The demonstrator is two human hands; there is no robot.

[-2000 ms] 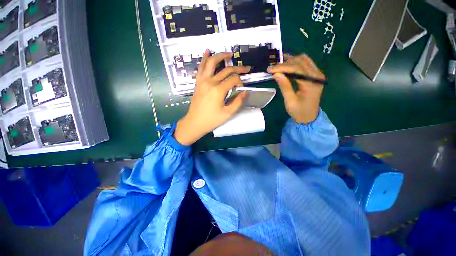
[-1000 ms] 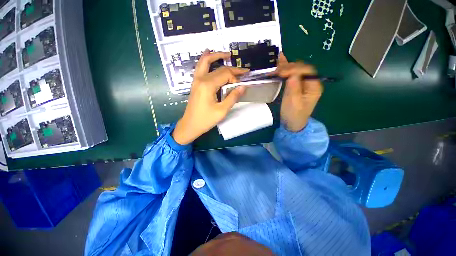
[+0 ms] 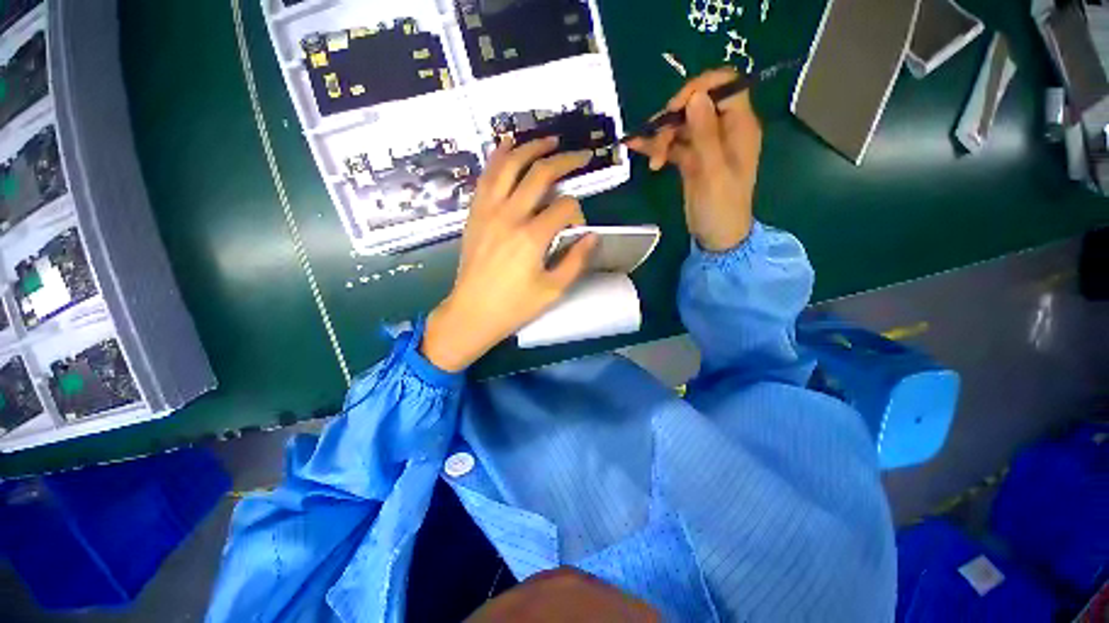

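Note:
My left hand (image 3: pixel 517 243) holds the grey-brown adhesive pad sheet (image 3: pixel 623 248), with its white backing paper (image 3: pixel 590 310) hanging below. Fingers of my left hand reach over the lower right board. My right hand (image 3: pixel 718 152) holds the dark tweezers (image 3: pixel 691 114), points toward the right side of the black circuit board (image 3: pixel 572 136). That board lies in a pocket of the white blister tray (image 3: pixel 511 89). Whether a small pad is at the tweezer tips cannot be seen.
Stacked trays (image 3: pixel 128 243) with boards stand at left. White waste matrix (image 3: pixel 711 12) lies right of the tray. Spare adhesive sheets (image 3: pixel 855 73) stand at upper right. Small white bits lie below the tray. A blue stool (image 3: pixel 918 414) and blue bins are below the bench edge.
The whole view has shifted, with tray and stack further left. My right hand has moved from the adhesive sheet up to the board with the tweezers. The left hand still holds the sheet.

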